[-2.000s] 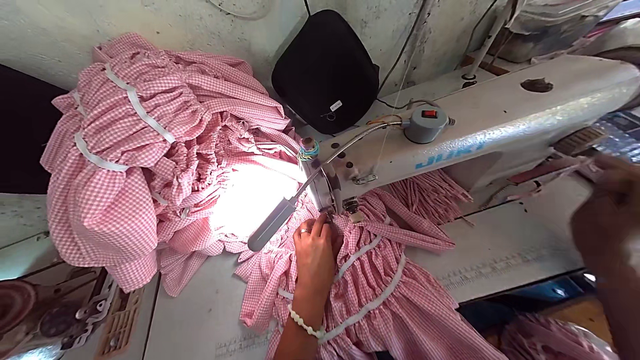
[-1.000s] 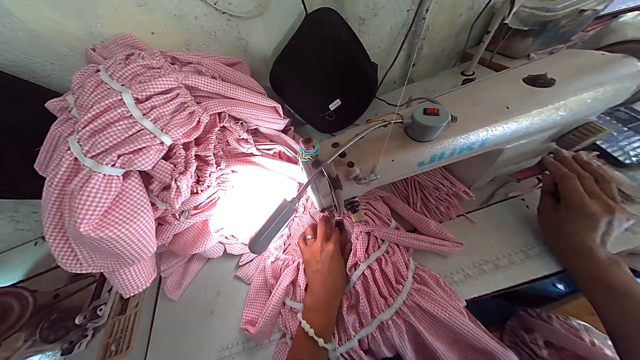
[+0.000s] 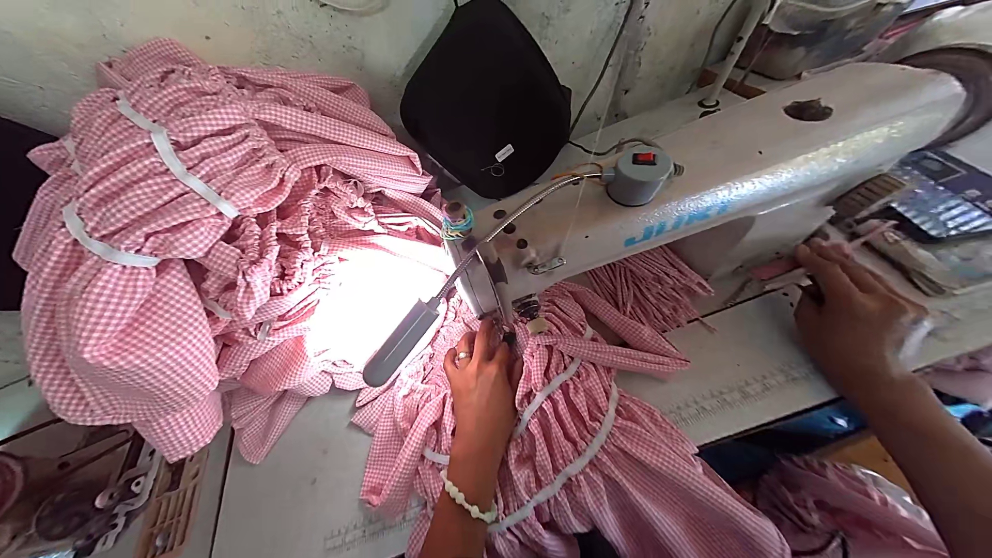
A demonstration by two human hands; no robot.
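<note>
Pink gingham fabric with white bands (image 3: 573, 457) lies gathered under the head of a Juki sewing machine (image 3: 744, 163). My left hand (image 3: 484, 387), with a ring and a beaded bracelet, presses on this fabric right at the needle area; its fingertips are partly hidden by the machine. My right hand (image 3: 856, 318) is at the right of the machine bed, fingers bent at a small pinkish piece (image 3: 779, 269) near the machine's base; whether it grips it I cannot tell. A lit gooseneck lamp (image 3: 403, 341) shines beside the needle on the gathered cloth.
A large heap of pink gingham garments (image 3: 178, 256) fills the left of the table. Behind stands a black padded item (image 3: 488, 101) against the wall. A bundle of pink strips (image 3: 655, 287) lies behind the needle. More pink cloth (image 3: 837, 504) is below the table edge at right.
My right hand, blurred at the right edge two seconds ago, has come left to the machine's base. My left hand has stayed on the cloth by the needle.
</note>
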